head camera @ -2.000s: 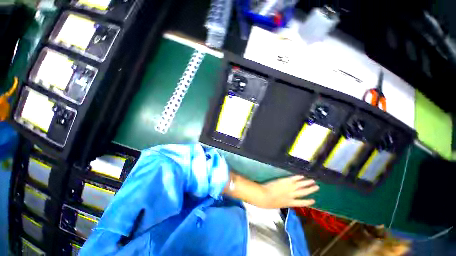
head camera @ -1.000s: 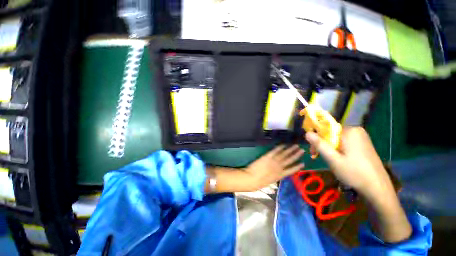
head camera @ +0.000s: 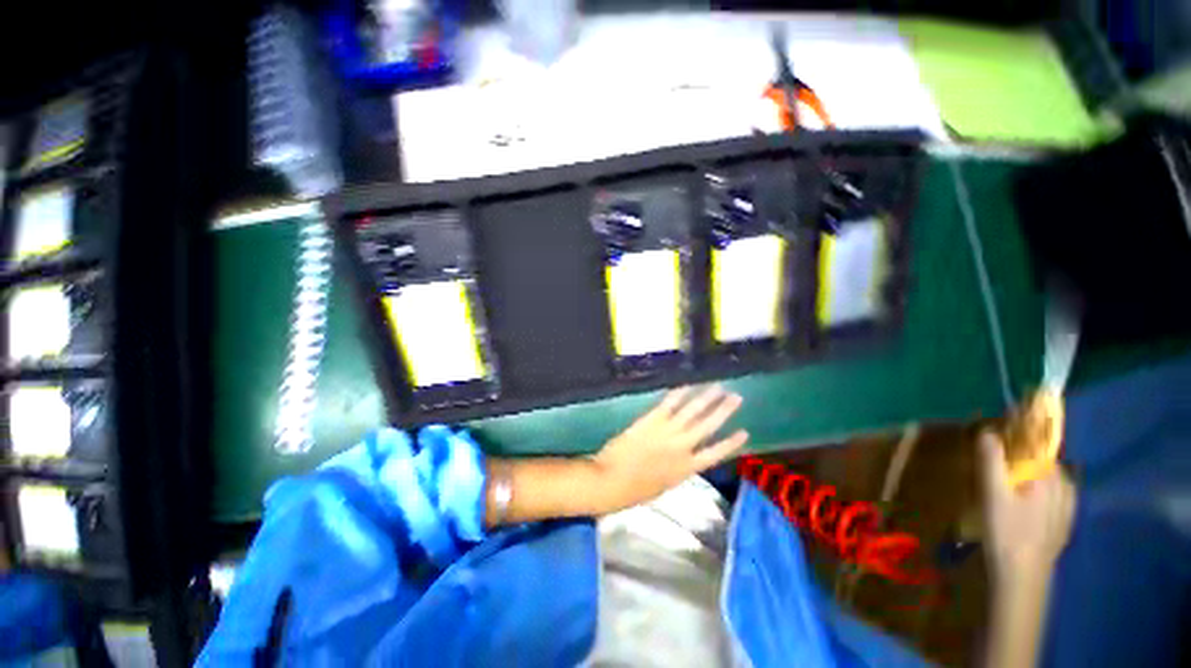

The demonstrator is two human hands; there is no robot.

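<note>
My right hand [head camera: 1029, 502] is at the lower right, closed on a yellow-handled tool [head camera: 1036, 435] whose pale tip points up, past the bench's right side. My left hand [head camera: 669, 450] lies with fingers spread at the bench's front edge, below the foam tray, holding nothing. The black foam tray [head camera: 542, 294] holds several half-assembled phones, with one bare pocket second from the left. The leftmost phone [head camera: 438, 333] shows a white battery with yellow side strips. Its rear camera module [head camera: 396, 252] is dark and blurred.
A dotted liner strip [head camera: 306, 339] lies left of the tray. Scissors [head camera: 797, 105] lie on white paper [head camera: 588, 98] behind it, near a green sheet [head camera: 999, 85] and a blue parts bin [head camera: 392, 52]. A red coiled cord [head camera: 836, 522] hangs at front. Loaded trays [head camera: 98, 326] stand at left.
My right hand came into view with the yellow-handled tool over the tray, then moved right, away from it. My left hand stays spread at the front edge. The camera view has turned and shifted.
</note>
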